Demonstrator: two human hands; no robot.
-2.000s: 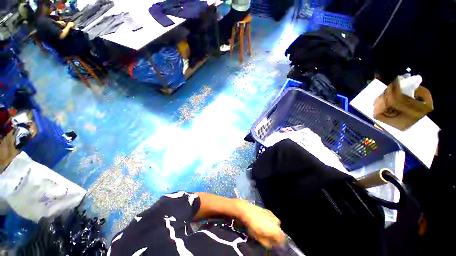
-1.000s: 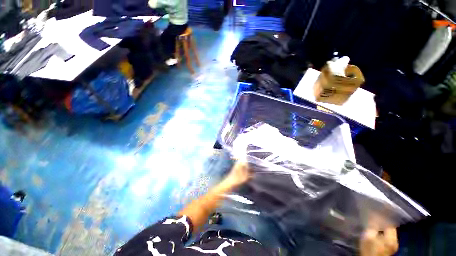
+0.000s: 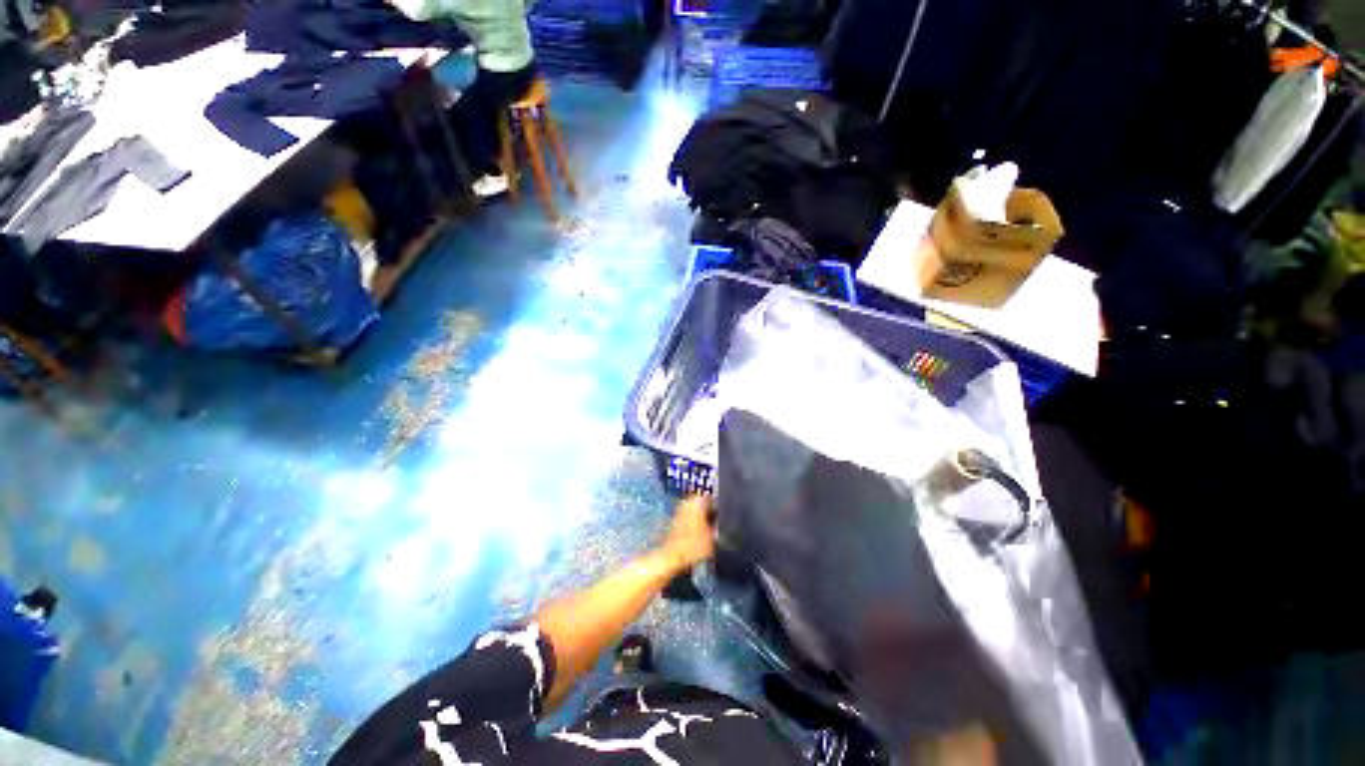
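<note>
A black garment (image 3: 838, 554) hangs in front of me, partly under a clear glossy poly bag (image 3: 1048, 621). A dark hanger hook (image 3: 1006, 486) stands at its top beside the tan pole tip (image 3: 958, 467). My left hand (image 3: 692, 534) is closed at the garment's upper left edge; whether it grips film, cloth or both is unclear. My right hand (image 3: 958, 745) is blurred, partly hidden and cut off by the bottom edge, low on the garment; its grip cannot be seen. White sheet (image 3: 794, 352) lies in and over the grey-blue crate (image 3: 674, 337).
A brown box (image 3: 988, 255) with white tissue stands on a white board (image 3: 1070, 322) behind the crate. Black garment heaps (image 3: 771, 157) lie farther back. A worktable (image 3: 172, 210) is at upper left, with a person in a light green top (image 3: 502, 38) beside a wooden stool (image 3: 539, 142).
The film, stretched across the crate front a second ago, now lies down along the garment and the hook shows. My right hand has moved left and down. My left hand has shifted slightly left and down.
</note>
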